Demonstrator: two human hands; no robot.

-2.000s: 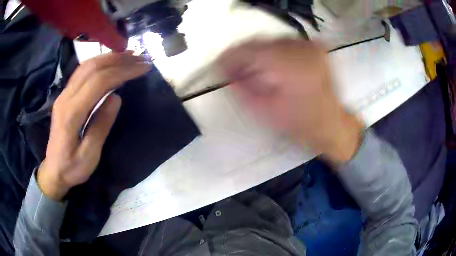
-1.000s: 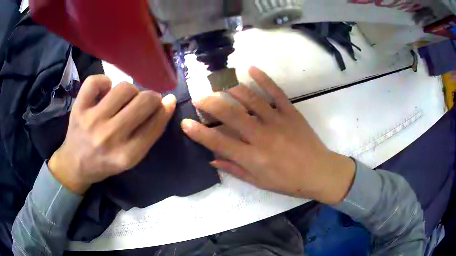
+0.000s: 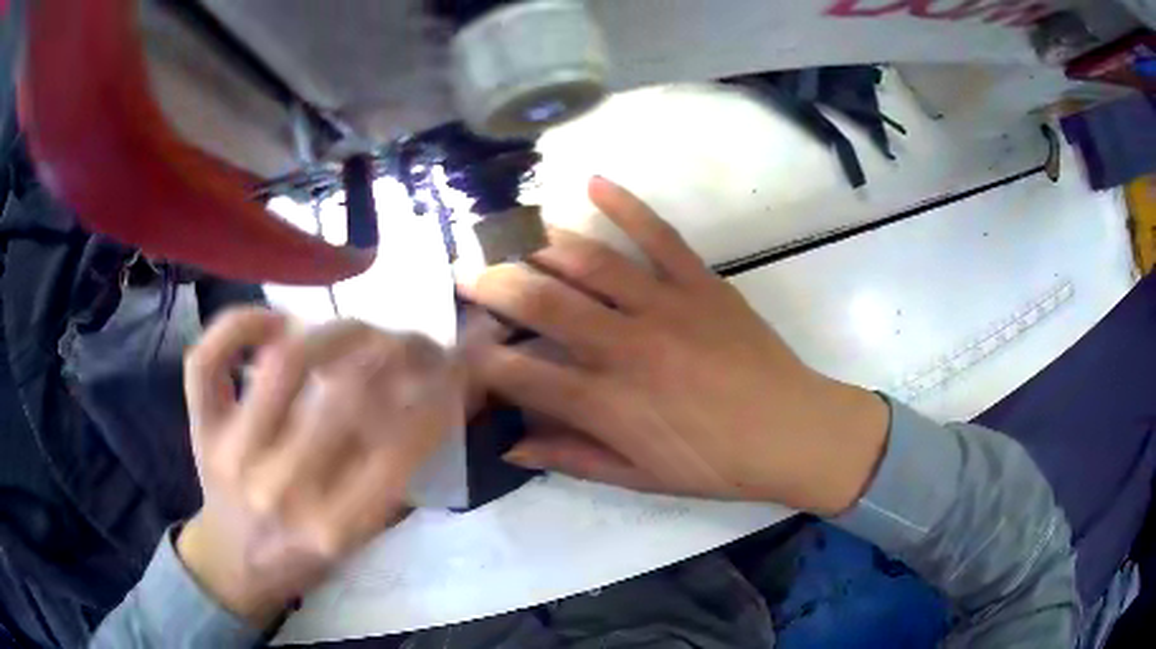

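My left hand [image 3: 323, 437] is blurred, its fingers curled over a pale piece [image 3: 440, 472]; whether it grips the piece cannot be told. My right hand [image 3: 647, 368] lies palm down with fingers apart, its fingertips on a dark cloth piece [image 3: 492, 454] beside the pale piece. Both pieces lie on the white tabletop below the sewing machine head [image 3: 368, 64]. A small tan block [image 3: 511, 235] is just above my right fingertips. The needle area is bright with glare, and the stitching point is unclear.
A red curved guard [image 3: 140, 190] and a ribbed pale knob [image 3: 530, 64] hang in front of the machine. Dark cloth [image 3: 76, 380] is heaped at left. Black strips [image 3: 830, 114] lie behind. Purple-navy cloth [image 3: 1078, 368] and a yellow object [image 3: 1145, 222] are at right.
My left hand has moved down, and the pale piece now shows beside the dark cloth. My right hand has shifted slightly left. The view has shifted, showing the red guard's curve and the knob further left.
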